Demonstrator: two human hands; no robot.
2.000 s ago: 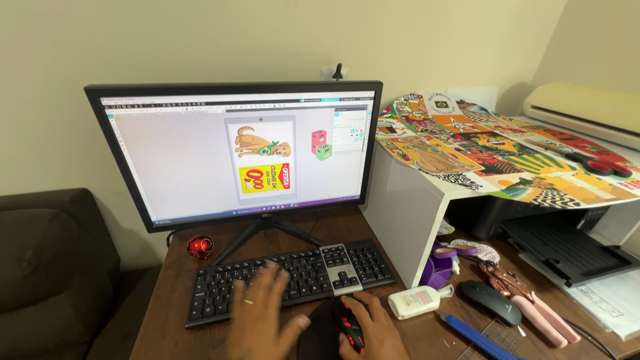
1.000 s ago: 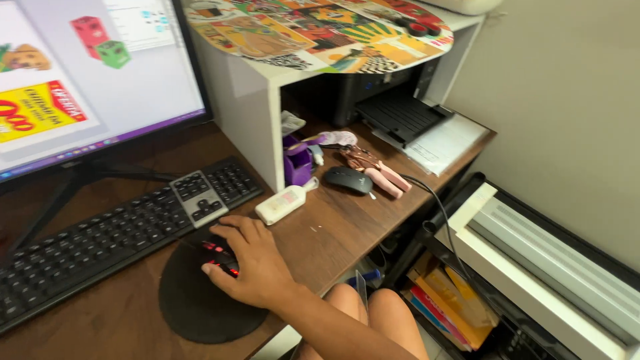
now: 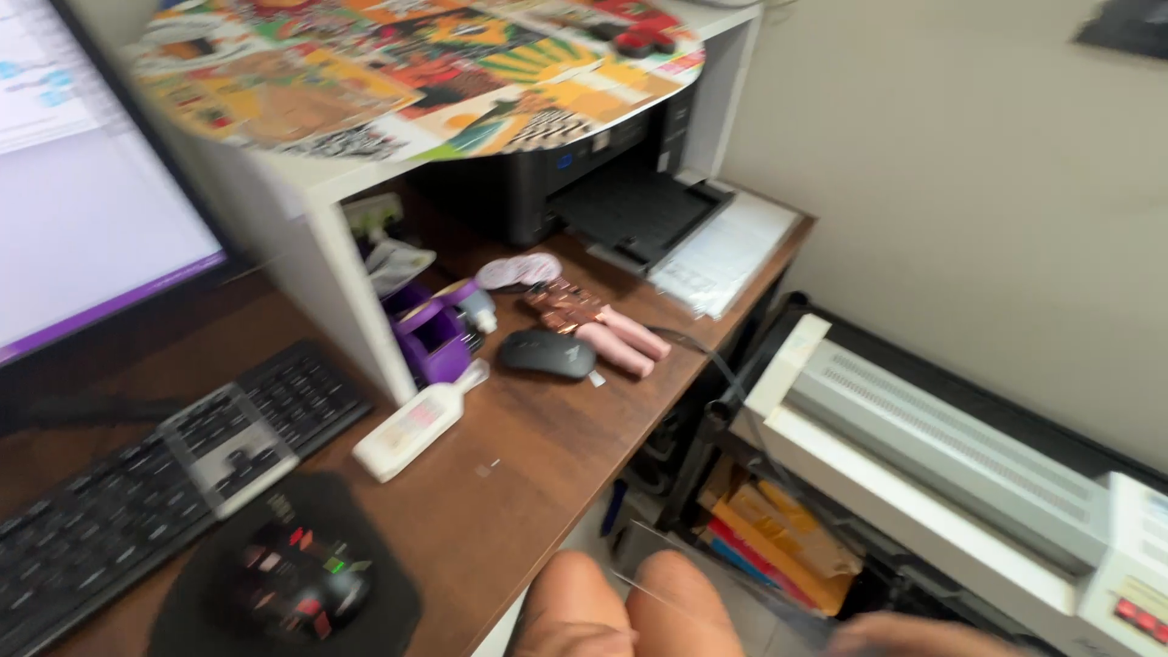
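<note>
At the bottom right edge, my right hand shows only as a blurred part, and what its fingers do is hidden. A blurred skin-coloured shape low over my knees may be my left hand; its fingers are not clear. A clear, thin sheet-like thing seems to lie between them, over my lap. The lit black computer mouse sits on the round black mouse pad, with no hand on it. Beside it are the black keyboard and a white bottle.
A second black mouse, pink-handled pliers and a purple holder stand under the white shelf, near a black printer. Printed sheets cover the shelf top. At right, a laminator-like machine rests on a black rack above folders.
My right hand has left the lit mouse and is now low at the right. The view has swung to the right, away from the monitor.
</note>
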